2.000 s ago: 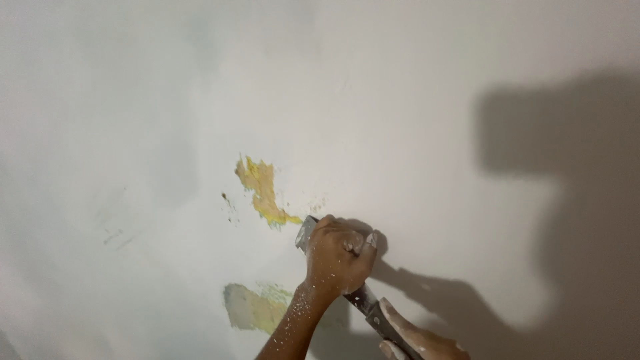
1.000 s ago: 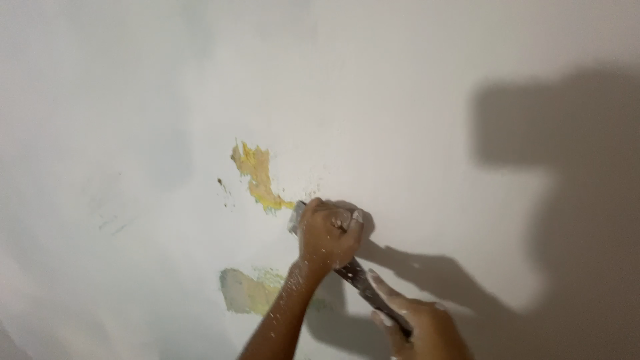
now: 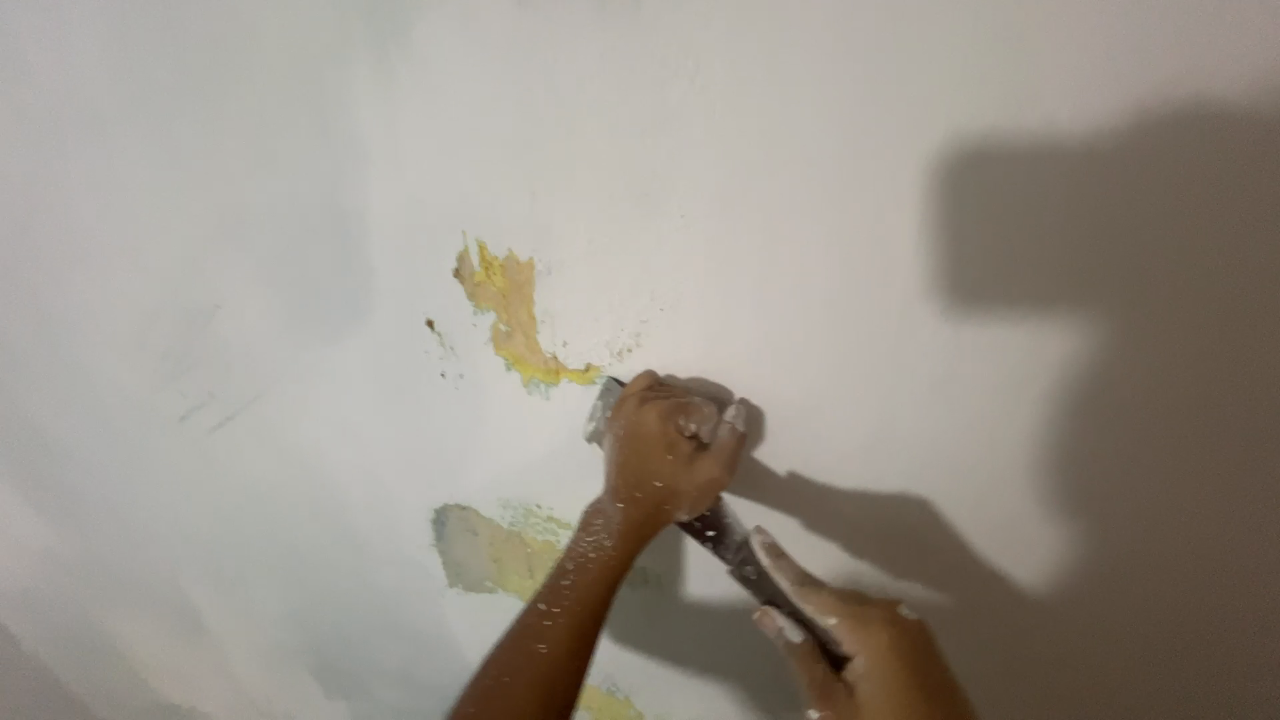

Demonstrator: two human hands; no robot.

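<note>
A scraper with a long dark handle (image 3: 735, 550) and a grey metal blade (image 3: 600, 412) lies slantwise against a pale painted wall (image 3: 800, 180). My left hand (image 3: 670, 440) is closed around its upper part, just behind the blade, with white flecks over hand and forearm. Lower right, my right hand (image 3: 850, 635) grips the handle's rear end, its fingertips whitened. The blade sits at the lower right end of a bare tan and yellow patch (image 3: 515, 310) where paint is gone. Its edge is partly hidden by my left hand.
Below is a second bared patch, grey and yellow (image 3: 490, 555), partly behind my left forearm. A further yellow patch (image 3: 608, 703) shows at the bottom edge. Small chips and scratches mark the wall around them. A broad dark shadow (image 3: 1180, 400) covers the right side.
</note>
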